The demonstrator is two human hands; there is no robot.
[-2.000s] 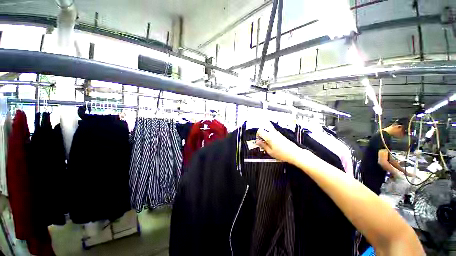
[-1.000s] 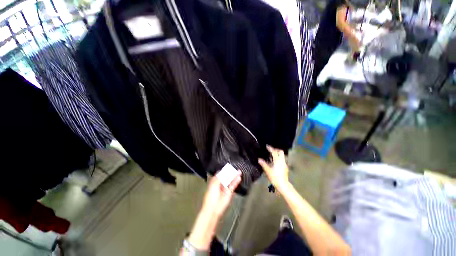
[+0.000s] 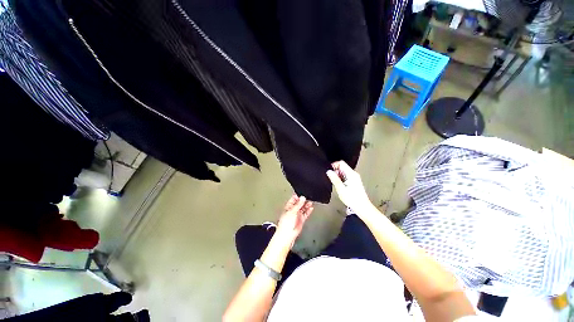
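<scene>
A black bomber jacket point(image 3: 308, 75) hangs open in front of me, its dark striped lining point(image 3: 217, 88) showing between the fronts. The silvery front zipper point(image 3: 242, 74) runs down to the hem. My right hand point(image 3: 347, 183) pinches the jacket's front edge near the zipper's bottom end. My left hand point(image 3: 294, 214) is at the lower hem corner, fingers at the fabric's bottom edge; whether it grips the cloth is unclear. The other zipper edge point(image 3: 138, 100) hangs free at the left.
A blue plastic stool point(image 3: 415, 72) and a black-based pedestal point(image 3: 454, 117) stand at the upper right. A pile of pale striped garments point(image 3: 491, 214) lies at the right. Striped point(image 3: 47, 82), black and red garments point(image 3: 56, 236) are at the left.
The view has tilted further down. My right hand has stayed at the front edge. My left hand has moved from the lining to the hem corner, and the white card no longer shows.
</scene>
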